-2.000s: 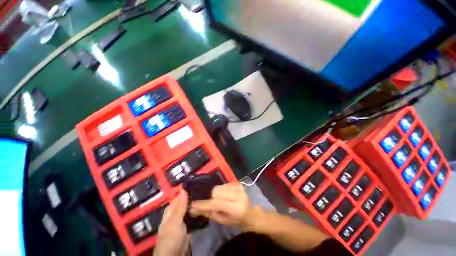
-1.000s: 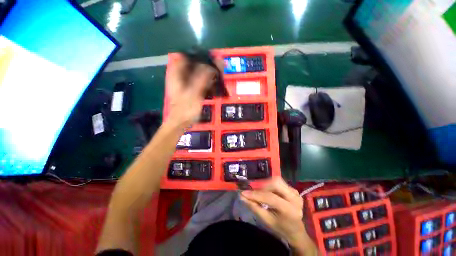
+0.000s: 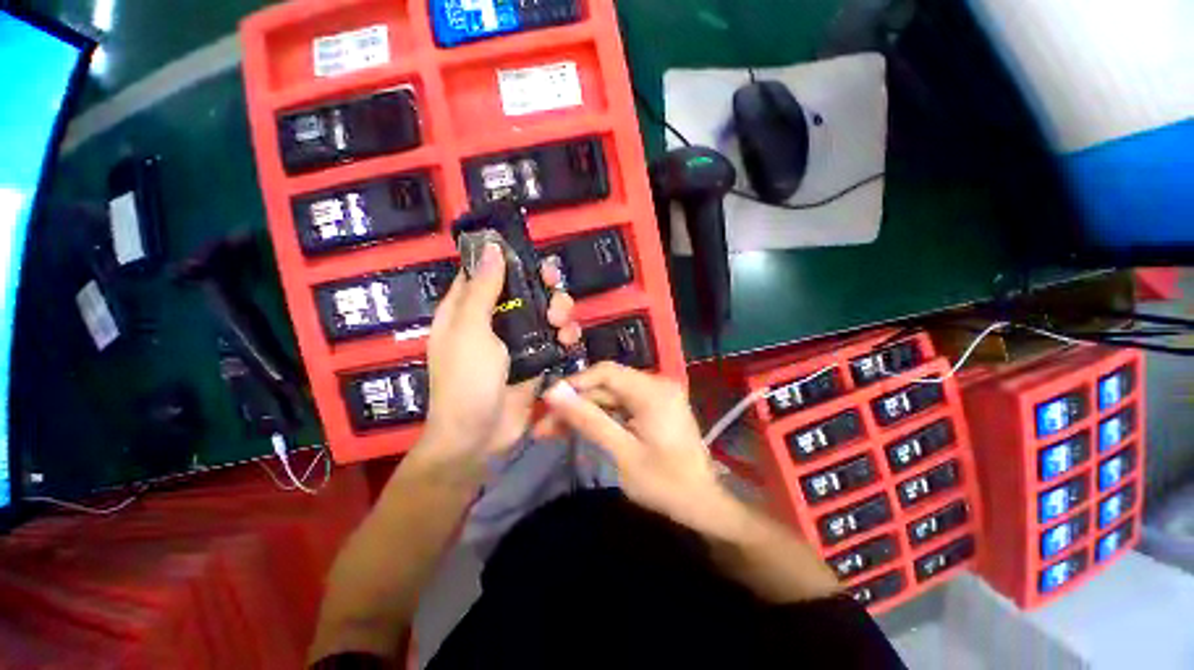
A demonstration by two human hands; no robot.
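Note:
My left hand (image 3: pixel 471 351) is closed around a black keypad phone (image 3: pixel 517 295), held tilted over the lower middle of the red tray (image 3: pixel 661 282). A dark block with a small yellow marking shows at the phone's back. My right hand (image 3: pixel 635 416) pinches a small dark plug (image 3: pixel 560 387) at the phone's bottom end; the fingers hide whether it is inserted. A white cable (image 3: pixel 723 422) shows beside my right hand. In the tray, several phones lie with open backs and white labels, and one shows a blue screen. Two phoneless pockets hold white labels.
A barcode scanner (image 3: pixel 705 229) stands right of the tray, by a mouse (image 3: pixel 771 141) on a pale mat (image 3: pixel 838 216). Another dark scanner (image 3: pixel 242 308) and labelled black devices (image 3: pixel 128 225) are left. Filled red trays (image 3: pixel 960 458) (image 3: pixel 1011 504) sit lower right. Monitors flank the bench.
My left hand has moved from the tray's upper left to its lower middle with a phone. My right hand has come up to that phone's bottom end. The view has shifted and turned.

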